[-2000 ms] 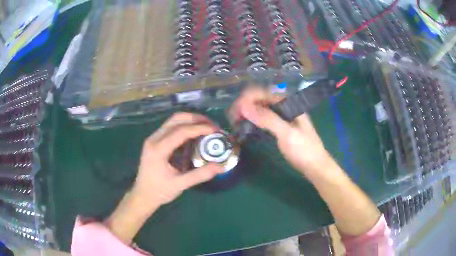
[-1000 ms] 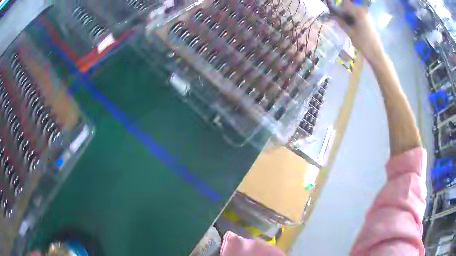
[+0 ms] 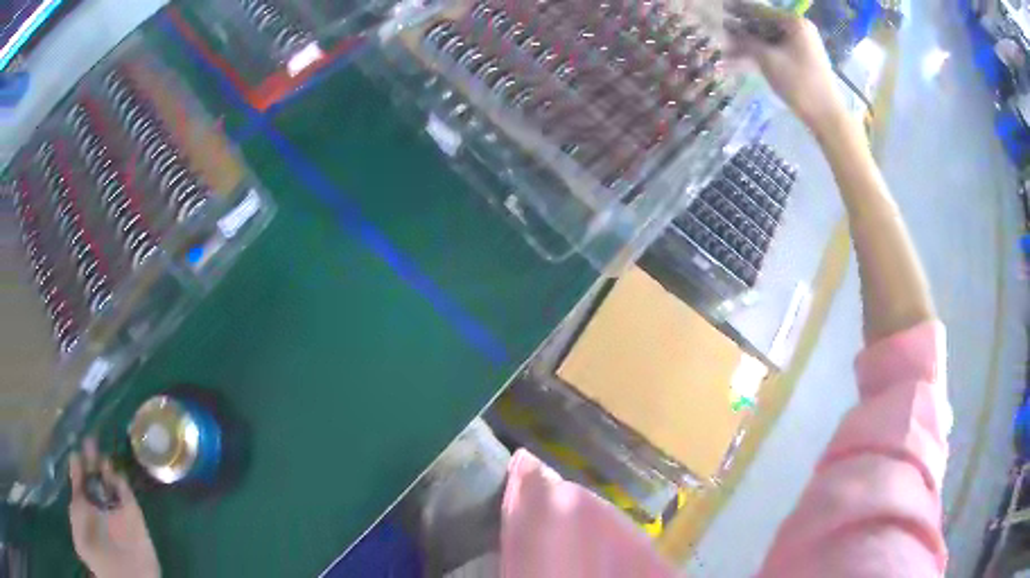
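The round fixture, with a silver and gold top and a blue side (image 3: 172, 440), stands on the green mat at the lower left. My left hand (image 3: 111, 525) is just beside it at the lower left edge, its fingers around a small dark round component (image 3: 102, 490). My right hand (image 3: 787, 70) is stretched far out at the top right, over the far corner of the densely filled right tray (image 3: 565, 220). Something dark shows at its fingers, but blur hides what it is and whether it is gripped. The corded tool is not in view.
The main tray (image 3: 232, 215) with rows of discs lies at the left. Red tape (image 3: 265, 96) and a blue line (image 3: 378, 243) mark the mat. A cardboard box (image 3: 666, 378) and a dark gridded tray (image 3: 740, 209) sit beyond the bench edge, beside a grey aisle (image 3: 915, 215).
The view has swung right. My right hand has left the fixture area, no longer shows the black tool, and reaches over the right tray. My left hand has let go of the fixture and holds a component.
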